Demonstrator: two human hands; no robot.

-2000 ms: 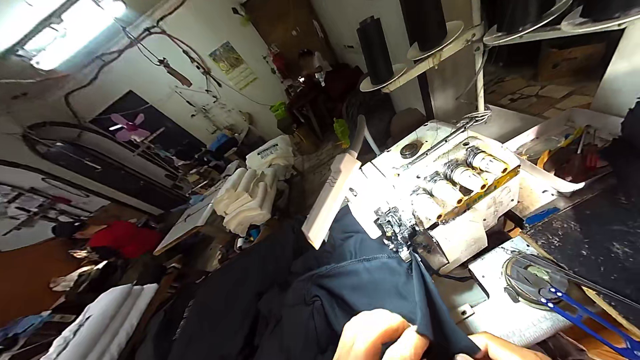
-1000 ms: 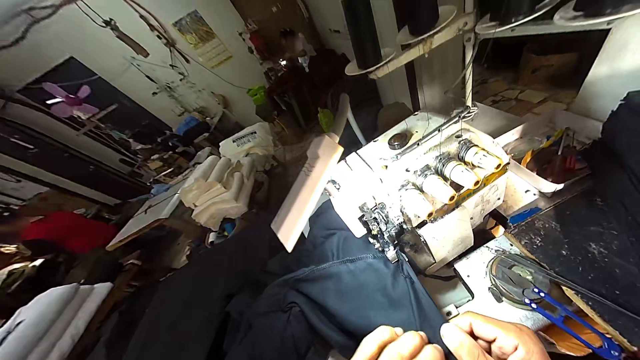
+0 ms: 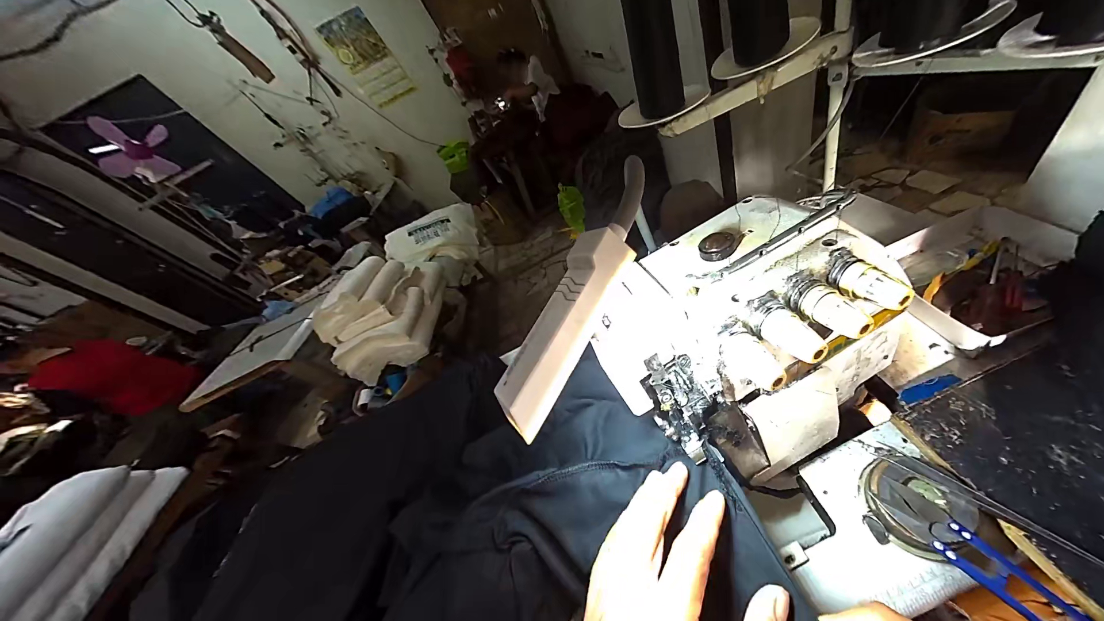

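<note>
Dark navy fabric [image 3: 569,483] with a stitched seam lies under the presser foot [image 3: 690,444] of an overlock sewing machine [image 3: 776,285]. My left hand [image 3: 660,552] rests on the fabric just in front of the foot, its fingers spread and pointing at the machine. Of my right hand [image 3: 819,609] only a thumb tip and part of a finger show at the bottom edge, beside the fabric; its grip is hidden. A pale lamp [image 3: 569,328] on a curved arm stands left of the machine head and lights the needle area.
Blue-handled thread snips [image 3: 975,543] lie on the machine's right side. Black thread cones [image 3: 651,60] stand on a rack above. A tray with tools [image 3: 992,276] sits at the right. Rolled white fabric bundles [image 3: 388,302] lie on a table at the left, and a person sits in the back.
My left hand has moved from the lower edge of the fabric up toward the presser foot, and its curled fingers have spread. My right hand has mostly dropped out of view.
</note>
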